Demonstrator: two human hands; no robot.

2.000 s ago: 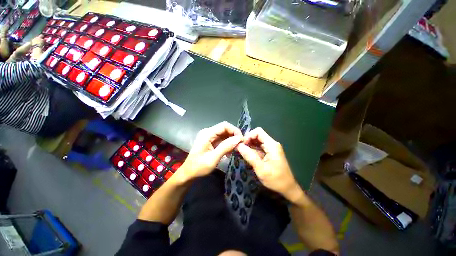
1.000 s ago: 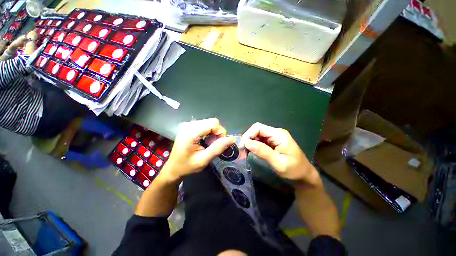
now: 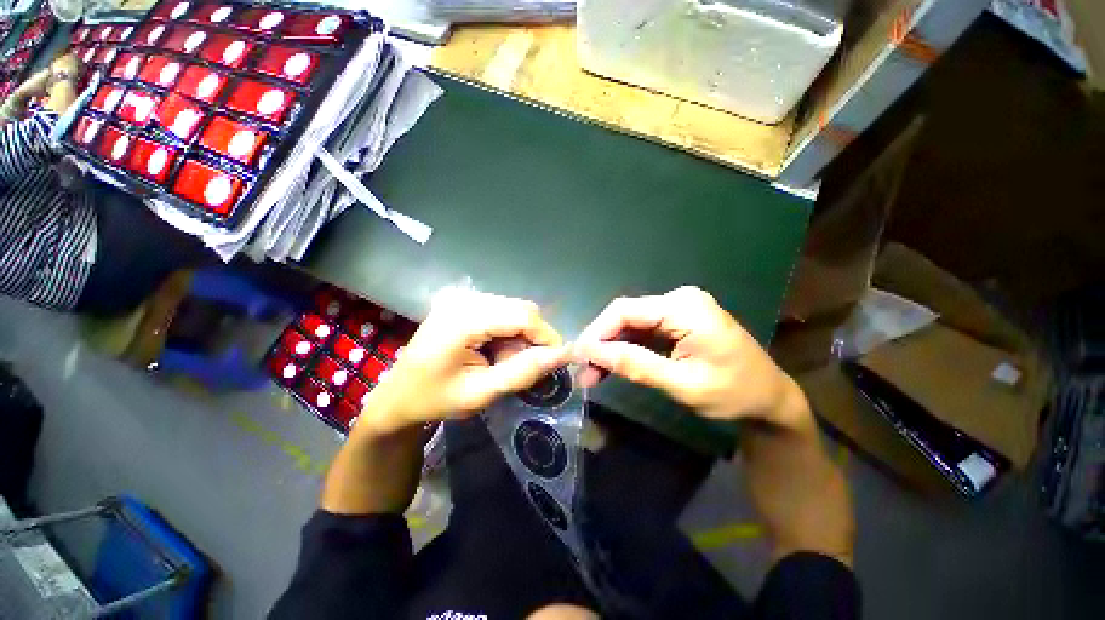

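A clear sheet of dark round parts (image 3: 540,448) hangs down from my hands over my lap, in front of the green bench top (image 3: 582,218). My left hand (image 3: 479,351) pinches its upper edge between thumb and fingers. My right hand (image 3: 679,351) is beside it, with thumb and fingertips together at the same edge, almost touching the left fingertips. What lies between the fingertips is too small to tell. The top of the sheet is partly hidden by my left hand.
A tray of red parts (image 3: 200,91) sits on white-grey liners (image 3: 351,145) at left; another red tray (image 3: 333,351) is below the bench. A clear bin (image 3: 709,55) stands at the back. An open carton (image 3: 945,363) is at right. A person's striped sleeve (image 3: 43,218) shows far left.
The sheet hung edge-on and narrow at first; now it is turned with its large dark circles facing up. My hands have shifted slightly and their fingertips have come back together.
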